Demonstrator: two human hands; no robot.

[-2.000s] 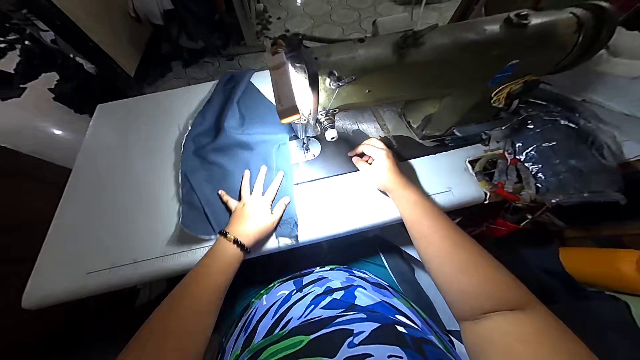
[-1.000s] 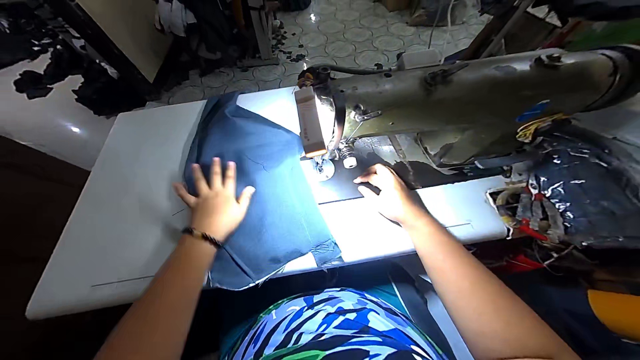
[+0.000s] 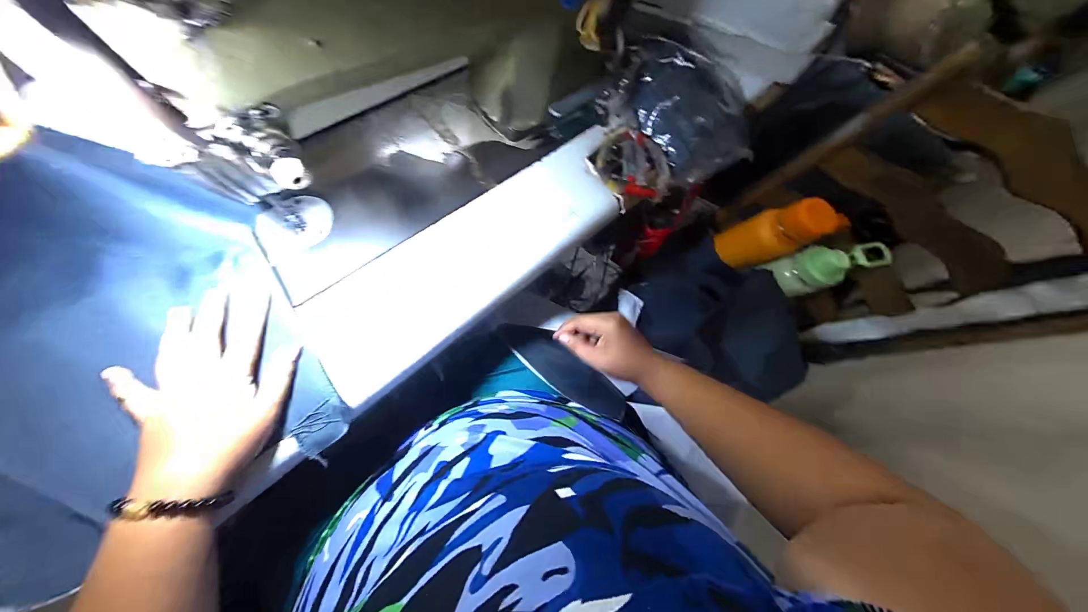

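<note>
Blue fabric (image 3: 76,314) lies across the left of the sewing table (image 3: 459,272), its edge beside the round plate under the needle area of a green sewing machine (image 3: 357,51). My left hand (image 3: 208,382), with a beaded bracelet at the wrist, rests flat on this fabric with fingers spread. Off the table's front edge, near my lap, my right hand (image 3: 603,344) has its thumb and fingers pinched on the edge of a dark fabric piece (image 3: 565,370). The machine's lamp glare hides the needle.
Right of the table are a plastic bag (image 3: 684,110), red-handled tools (image 3: 637,189), an orange bottle (image 3: 773,234) and a pale green bottle (image 3: 816,268). A wooden bar (image 3: 858,123) slants behind them. Dark cloth (image 3: 722,323) hangs near my right forearm.
My right hand has left the tabletop beside the machine and is now at a dark fabric piece by my lap. My left hand stays on the blue fabric. The view has swung right.
</note>
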